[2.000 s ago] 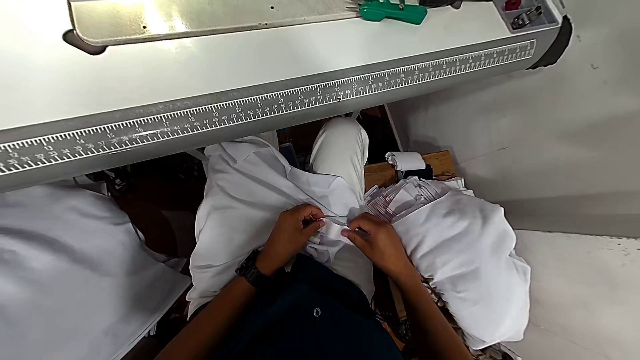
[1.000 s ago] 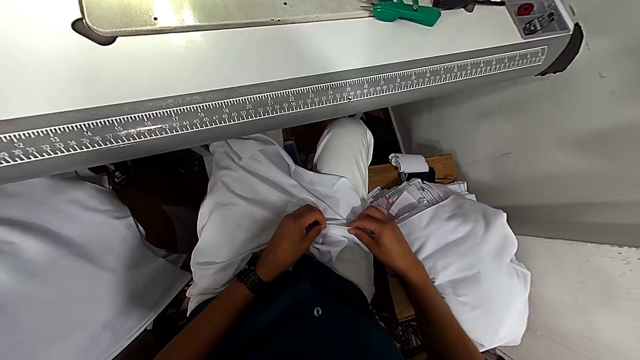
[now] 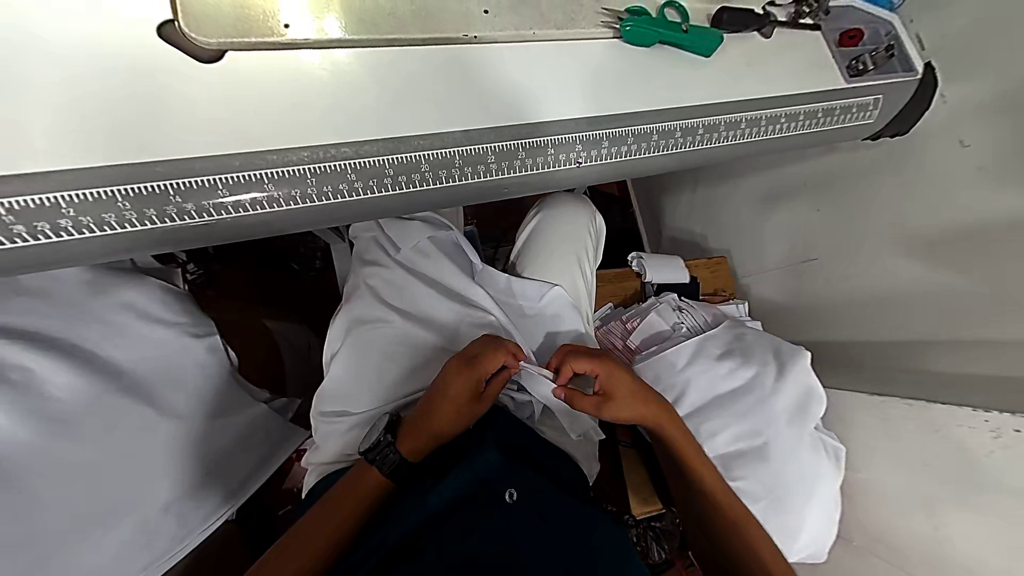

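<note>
White fabric (image 3: 424,304) lies spread over my lap. My left hand (image 3: 472,384), with a dark watch on the wrist, pinches a folded edge of it between thumb and fingers. Close on its right, my right hand (image 3: 604,384) pinches the same edge with thumb and forefinger. A short stretch of the fold shows between the two hands, and a loose flap hangs below it. The fingertips partly hide the edge.
A sewing table (image 3: 480,84) with a printed ruler (image 3: 424,174) crosses above my lap. Green thread snips (image 3: 670,34) and a small parts tray (image 3: 876,48) lie on it. White cloth (image 3: 104,400) hangs at left; more cloth (image 3: 744,432) and stacked pieces (image 3: 660,324) sit at right, near a wall.
Both hands still pinch the fabric edge. More of the folded strip shows between them now, and the flap below hangs further out under my right hand.
</note>
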